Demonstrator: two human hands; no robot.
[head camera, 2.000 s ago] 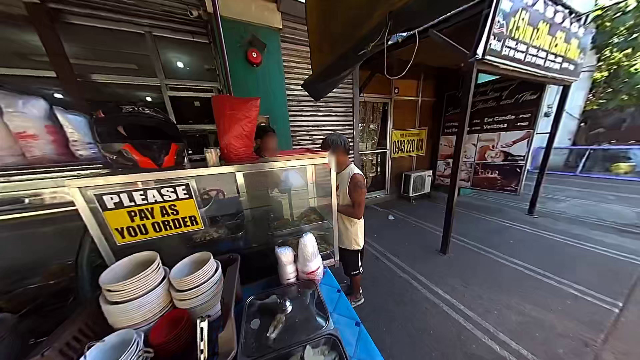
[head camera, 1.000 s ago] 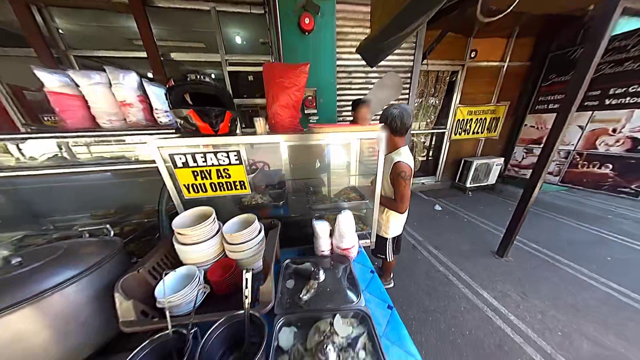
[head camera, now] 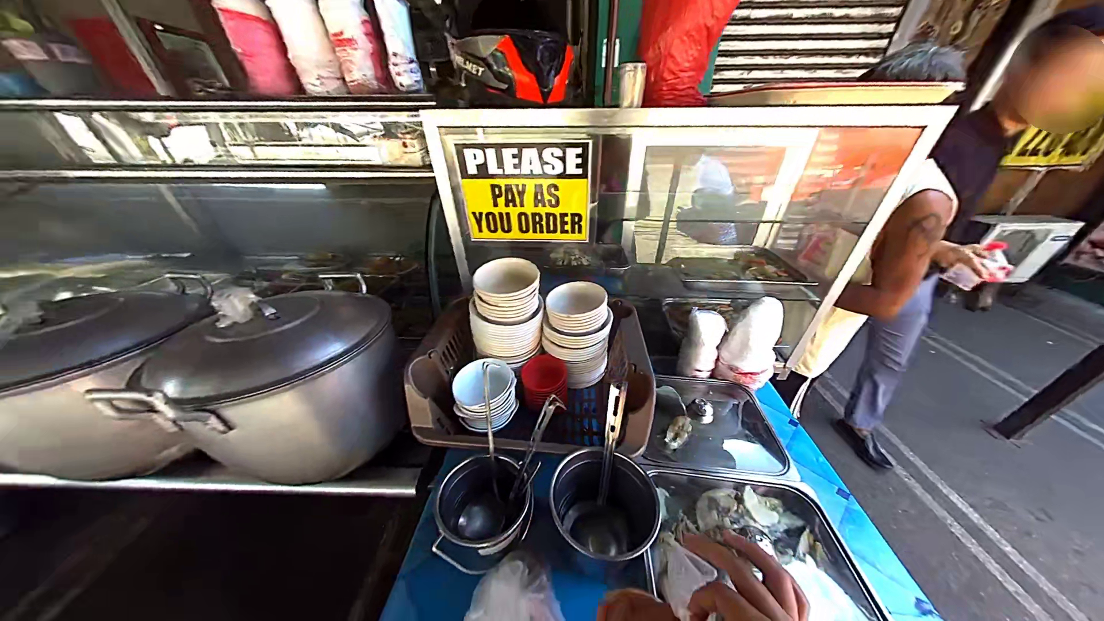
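My right hand is at the bottom edge, its bent fingers on a thin clear plastic bag over a metal tray with a clear-plastic-covered content. Just left of it, a small part of what looks like my left hand shows; its fingers and anything in it are cut off. Another clear plastic bag lies further left. Two metal pots with ladles and tongs stand on the blue tabletop. Behind them, a brown plastic basket holds stacked white bowls and red bowls.
Two large lidded aluminium pots stand at the left. A second metal tray and wrapped cups are at the right. A glass display case is behind. A person in a sleeveless top and another person stand at the right.
My hands have come into view at the bottom, over the near tray. A second person now shows beside the one in the sleeveless top. The view has turned left and down.
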